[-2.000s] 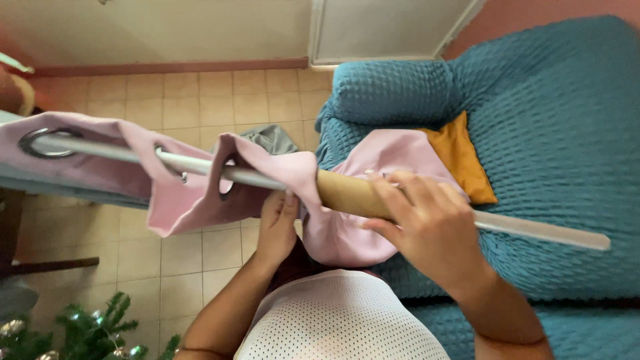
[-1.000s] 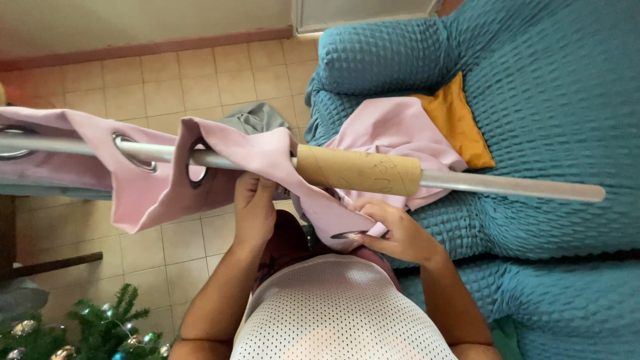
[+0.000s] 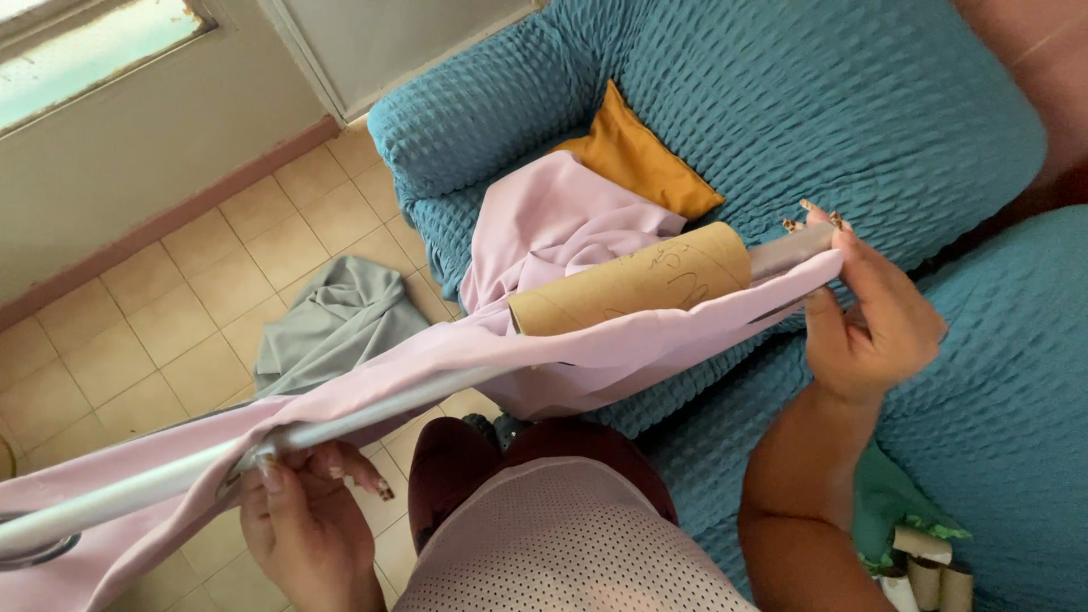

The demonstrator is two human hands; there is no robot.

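Observation:
A metal curtain rod (image 3: 374, 412) runs from the lower left up to the right, through a pink grommet curtain (image 3: 476, 344). Around the rod sits a cardboard tube (image 3: 633, 276) bearing handwriting. My left hand (image 3: 310, 518) grips the curtain and rod at lower left, its thumb by a grommet. At the rod's right end, my right hand (image 3: 875, 314) pinches the stretched curtain edge between thumb and fingers, its fingertips by the rod tip. One metal grommet (image 3: 38, 552) shows at the far left. The rest of the curtain drapes behind the tube onto the sofa.
A blue textured sofa (image 3: 807, 110) fills the right side, with a mustard cushion (image 3: 646, 157) on it. Grey fabric (image 3: 340, 319) lies on the tiled floor (image 3: 187, 331). Several cardboard rolls (image 3: 939, 582) and green fabric (image 3: 892, 501) are at the lower right. A wall stands at upper left.
My right hand has moved from below the tube to the rod's right end, pulling the curtain edge along. Two seconds ago it was on the tube. The view has turned and shifted.

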